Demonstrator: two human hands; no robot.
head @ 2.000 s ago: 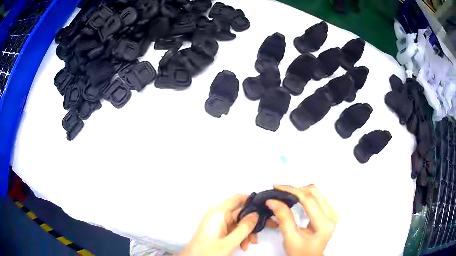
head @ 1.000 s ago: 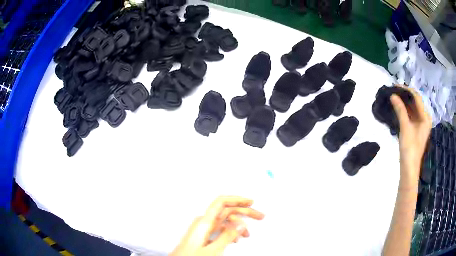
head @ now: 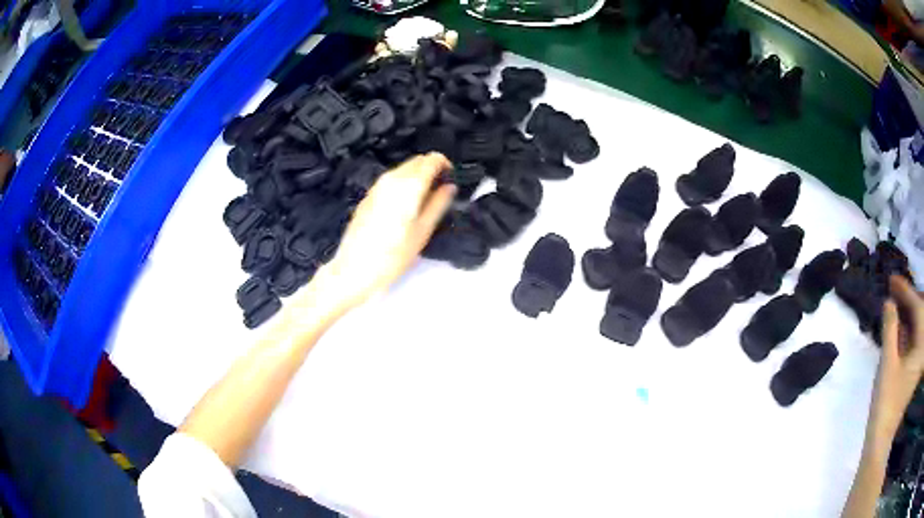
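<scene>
My left hand (head: 390,218) reaches over the large heap of black molded parts (head: 304,202); its fingers are bent at the heap's middle, and whether they grip a part cannot be told. My right hand (head: 900,339) is at the right edge, partly cut off, with its fingers at the narrow pile of black parts (head: 871,283); its hold is unclear. Longer joined black parts (head: 545,273) lie in loose rows at centre-right. A small teal spot (head: 642,395), perhaps the glue bottle's needle hub, shows on the white sheet (head: 486,405). The bottle itself cannot be made out.
A blue crate (head: 132,228) with grid sides stands at the left. Clear plastic bags (head: 897,182) lie at the upper right. More dark parts (head: 724,61) lie on the green bench top (head: 648,101) at the back. A person's fingers show behind the heap around a white thing (head: 415,34).
The view has turned left. My left hand has moved from the front of the sheet to the heap. My right hand stays by the right pile. Another black part now lies between the rows and that pile.
</scene>
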